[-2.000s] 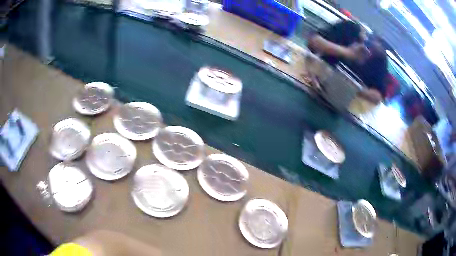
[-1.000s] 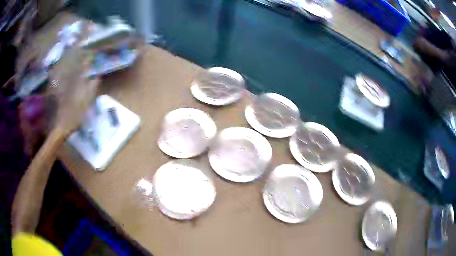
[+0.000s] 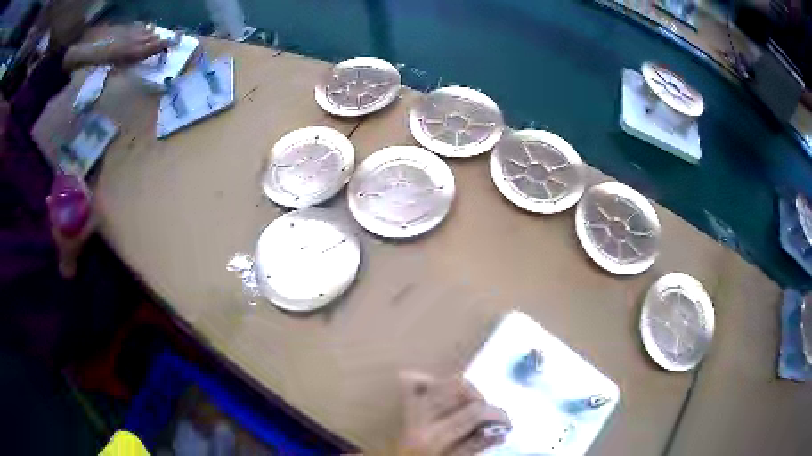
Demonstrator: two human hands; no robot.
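A white square plate (image 3: pixel 543 392) with upright grey posts lies at the lower middle, at or just above the bench. My left hand (image 3: pixel 450 414), slightly blurred, grips its left edge, with fingertips by one post. Its wrist is cut off below. My right hand is not in view. Round pale metal discs lie flat around the middle: a smooth bright disc (image 3: pixel 307 260), a plainer disc (image 3: pixel 401 191) and several with spoke ribs up, such as one ribbed disc (image 3: pixel 537 171). Another disc (image 3: pixel 678 321) lies at the right.
A neighbour's hand (image 3: pixel 116 46) is over a plate at upper left, beside another posted plate (image 3: pixel 196 96). A pink-red object (image 3: pixel 69 205) is held at far left. The green belt (image 3: pixel 534 62) carries a disc-and-plate unit (image 3: pixel 663 111). A blue crate (image 3: pixel 191 392) sits below the bench edge.
My left hand has moved from the square plate's former place at left to lower middle, now with the plate. One disc from the lower middle group no longer shows. The view has shifted.
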